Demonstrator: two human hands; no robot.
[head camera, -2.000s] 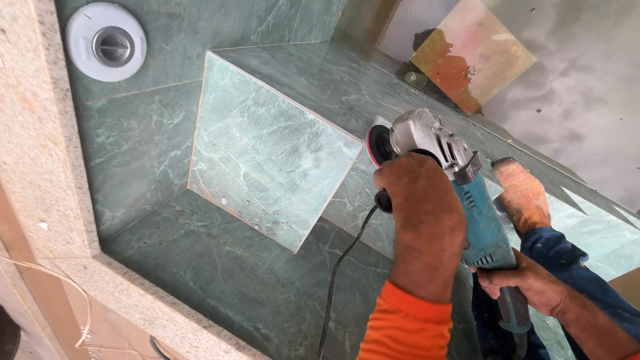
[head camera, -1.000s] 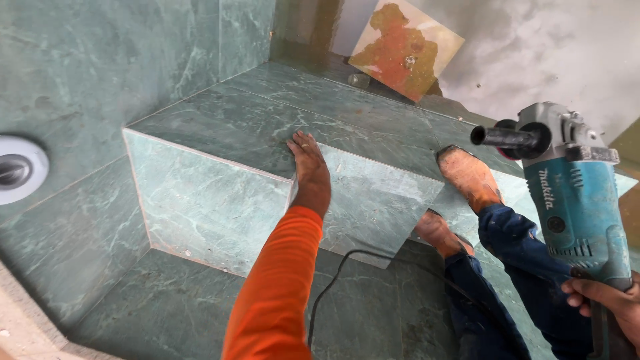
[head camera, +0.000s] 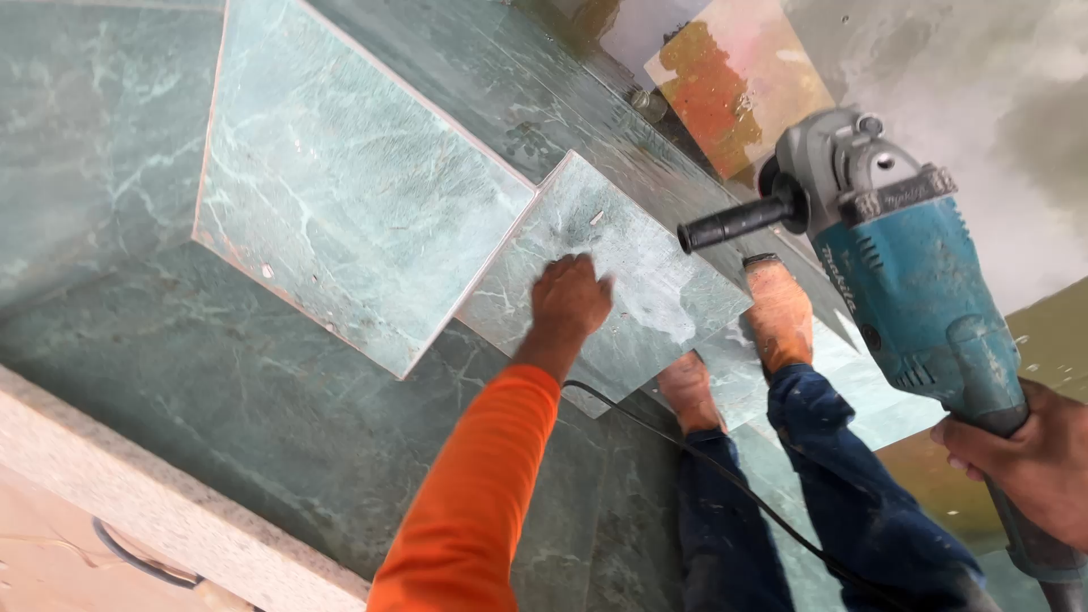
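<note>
My right hand (head camera: 1024, 459) grips the rear handle of a teal and grey Makita angle grinder (head camera: 918, 289), held up at the right with its black side handle (head camera: 739, 223) pointing left; its disc is mostly hidden. My left hand (head camera: 571, 293), in an orange sleeve, is at the green marbled step tile (head camera: 654, 255), fingers curled; whether they hold anything is hidden. Whitish residue and a small chip lie on that tile. A larger green marbled tile (head camera: 365, 187) with pale edges adjoins it at the upper left.
My bare feet (head camera: 778, 310) stand on the tiled ledge at the right. A black cord (head camera: 731, 480) runs past my legs. A speckled stone edge (head camera: 170, 501) borders the lower left. Murky water and a stained square tile (head camera: 739, 81) lie at the upper right.
Two seconds ago both hands held the grinder at the tile corner. The left hand has let go and moved to the step tile; the grinder is now raised in the right hand alone.
</note>
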